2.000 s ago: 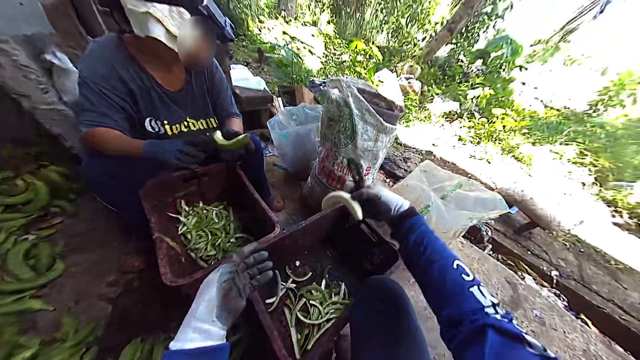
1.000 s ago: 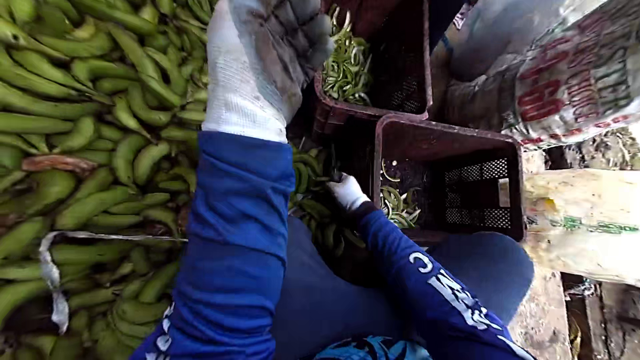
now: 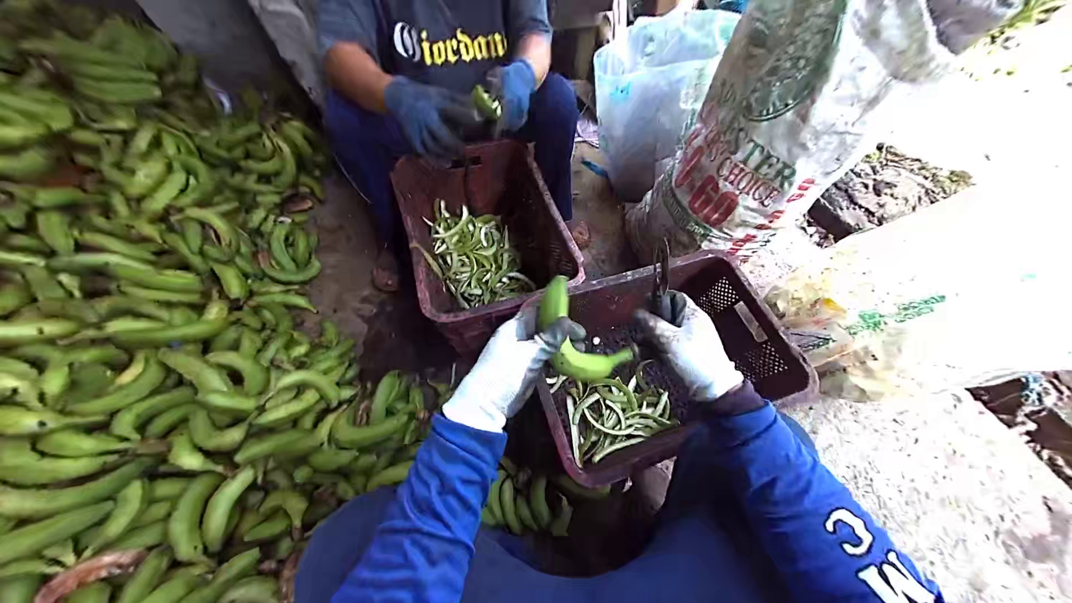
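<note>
Over the near plastic crate (image 3: 596, 477), my left hand (image 3: 521, 356), in a white and grey work glove, grips a green banana (image 3: 586, 362) that curves toward the right. My right hand (image 3: 688, 342), gloved alike, holds a small knife (image 3: 662, 272) with its dark blade pointing up; its fingers are close to the banana's right end. Green peel strips (image 3: 615, 414) lie inside the crate below both hands.
A large heap of green bananas (image 3: 167, 377) covers the ground at left. Opposite, a person in blue gloves (image 3: 427, 117) holds a banana above a second crate (image 3: 435, 314) with peels. A printed sack (image 3: 754, 142) and a clear plastic bag (image 3: 649, 84) stand behind.
One second ago my left hand was raised with its palm showing and my right hand was low beside the crate. Now both are over the crate, and the left grips a banana. The view has shifted.
</note>
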